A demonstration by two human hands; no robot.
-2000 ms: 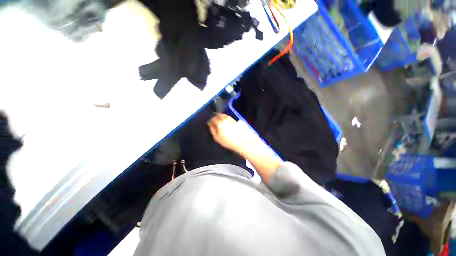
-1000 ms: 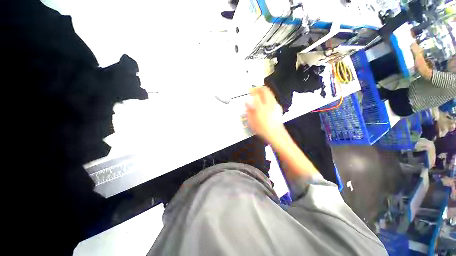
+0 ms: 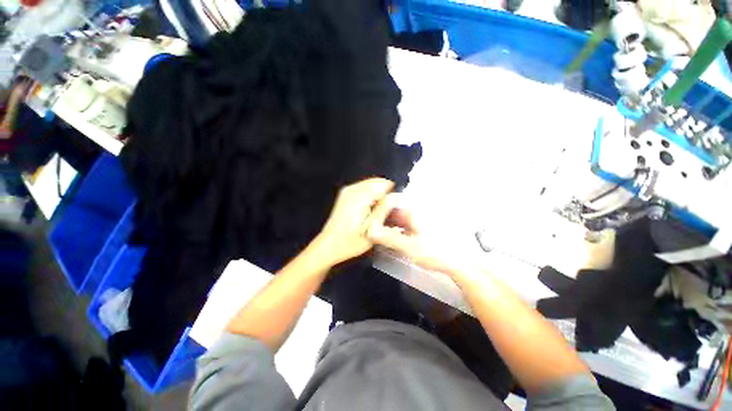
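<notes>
A large heap of black cloth point(image 3: 265, 136) lies at the left end of the white table point(image 3: 481, 120) and hangs down over its side. My left hand point(image 3: 355, 218) is at the heap's right edge, with its fingers curled in. My right hand point(image 3: 404, 233) touches it from the right, thumb and fingers bent close together. Whether either hand pinches a bit of the cloth is hidden by the fingers and glare. Small black cut pieces point(image 3: 602, 305) lie on the table at the right.
The sewing machine head point(image 3: 662, 156) stands at the right, with a thin thread line on the table below it. Blue crates point(image 3: 96, 217) stand on the floor at the left. A white board point(image 3: 233, 301) lies left of my lap. An orange cord point(image 3: 725, 377) shows at the far right.
The view has swung left to the black heap. My right hand has moved from the table near the small black pieces to the heap's edge. My left hand has come into view beside it.
</notes>
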